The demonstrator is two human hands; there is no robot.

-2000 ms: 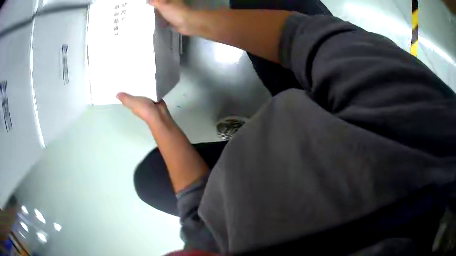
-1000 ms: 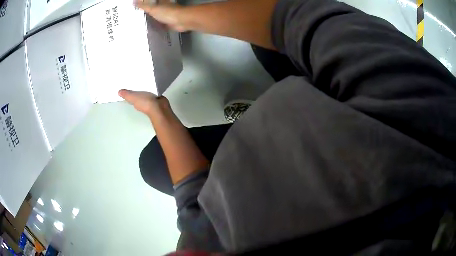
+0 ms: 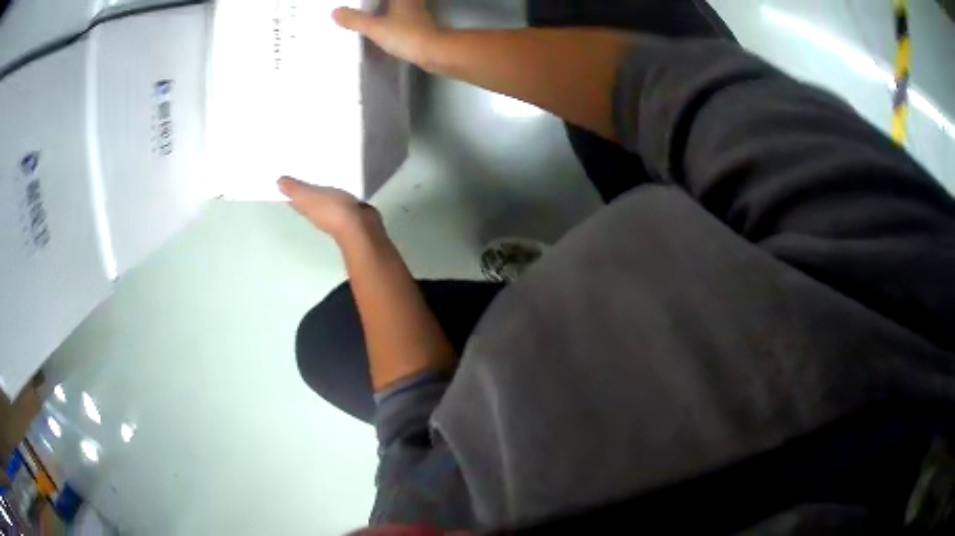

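Note:
A white camera box (image 3: 283, 115) with small black characters on its bright top face is at the upper left, its darker side facing right. My left hand (image 3: 330, 204) is pressed on its near lower end, fingertips on the top face's edge. My right hand (image 3: 393, 34) holds its far upper part, a fingertip over the top edge. The box stands against a row of white boxes (image 3: 131, 157) with small blue logos and dark lettering. Its far end is cut off by the picture's top edge. Whether it is one box or two together, I cannot tell.
The shiny pale floor (image 3: 220, 356) lies below the row. My dark-clad knee (image 3: 340, 351) and a patterned shoe (image 3: 510, 259) are close by. Yellow and black floor tape (image 3: 901, 79) runs at the upper right. Brown cardboard (image 3: 19, 414) and blurred coloured items are at the lower left.
The view has shifted, so the boxes and hands appear slightly further right. Both hands stay on the box, which remains against the row.

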